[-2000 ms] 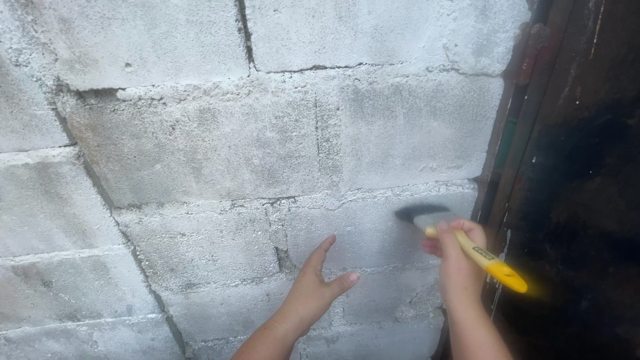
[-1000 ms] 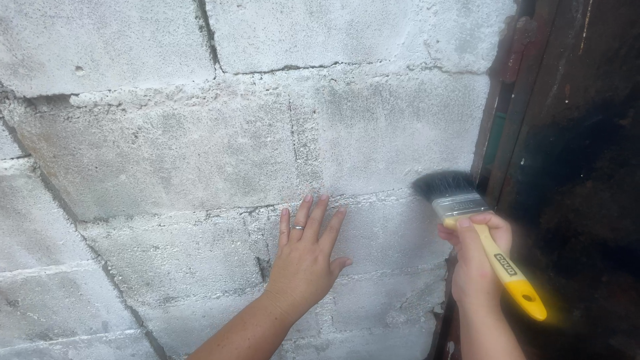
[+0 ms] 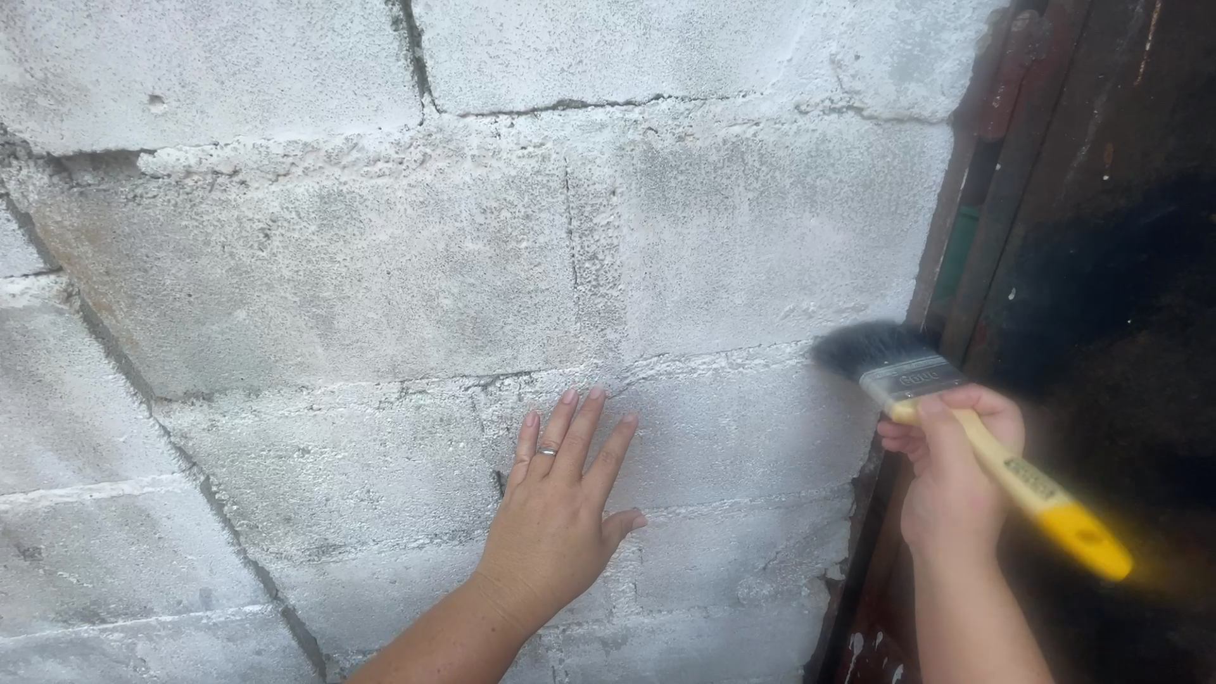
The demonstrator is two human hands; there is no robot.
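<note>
A paintbrush (image 3: pixel 917 378) with dark bristles, a metal ferrule and a cream and yellow handle is gripped in my right hand (image 3: pixel 955 475) near the ferrule. Its bristles lie at the right edge of the whitish concrete block wall (image 3: pixel 380 266), beside the door frame; the brush is slightly blurred. My left hand (image 3: pixel 565 503), with a ring on one finger, rests with spread fingers on the wall, just below a mortar joint, to the left of the brush. It holds nothing.
A dark, stained metal door (image 3: pixel 1140 313) and its rusty brown frame (image 3: pixel 997 209) border the wall on the right. A deep vertical-diagonal gap (image 3: pixel 204 484) runs between blocks at the lower left. Rough mortar ridges cross the wall.
My left hand, lower and with its thumb and fingers apart two seconds ago, now lies on the wall. My right hand has moved the brush to the right, toward the door frame.
</note>
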